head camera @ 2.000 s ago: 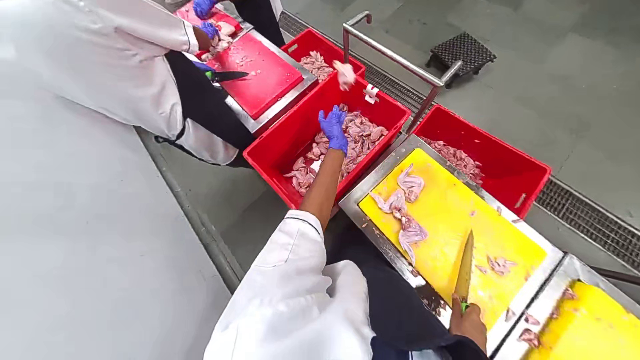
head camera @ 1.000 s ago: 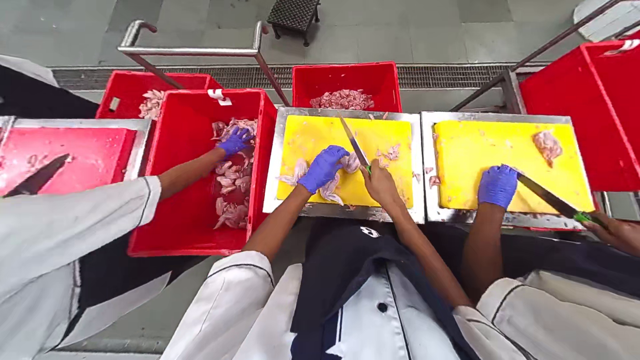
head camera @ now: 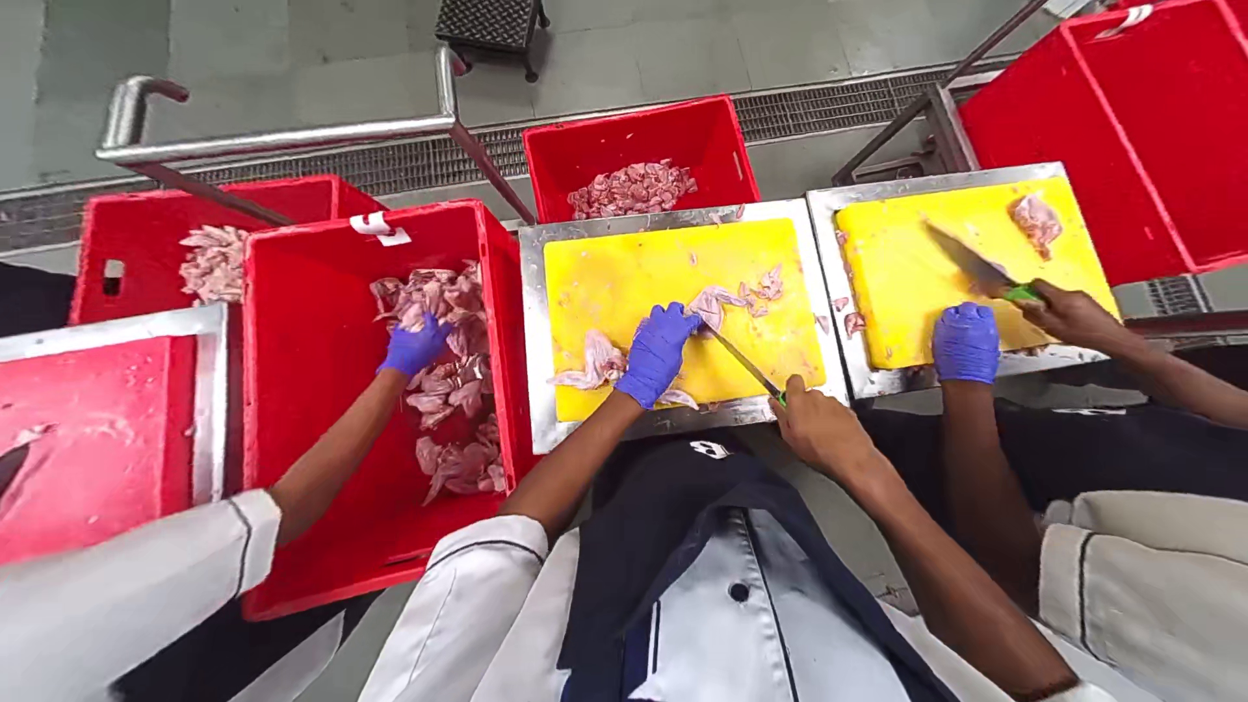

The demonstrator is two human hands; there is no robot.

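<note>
My left hand (head camera: 658,353), in a blue glove, presses on a raw chicken wing (head camera: 718,306) on the yellow cutting board (head camera: 604,283). Bare, my right hand (head camera: 824,419) grips the green handle of a knife (head camera: 746,363), whose blade points up and left, its tip beside my left fingers at the wing. Another raw wing (head camera: 595,363) lies left of my left hand, and small cut pieces (head camera: 765,285) lie right of the wing under the blade tip. A metal tray frame (head camera: 533,331) surrounds the board.
Left of my board, a co-worker's gloved hand (head camera: 415,344) reaches into a red crate (head camera: 292,409) of chicken pieces. Beyond my board stands another red crate (head camera: 546,161) with cut pieces. At right, a co-worker's knife (head camera: 975,261) is over a second yellow board (head camera: 907,331). A metal rail (head camera: 283,141) rises behind the crates.
My left hand, over the red crate two seconds ago, is now on the yellow board. The knife blade has swung from pointing away to up and left. The view has turned.
</note>
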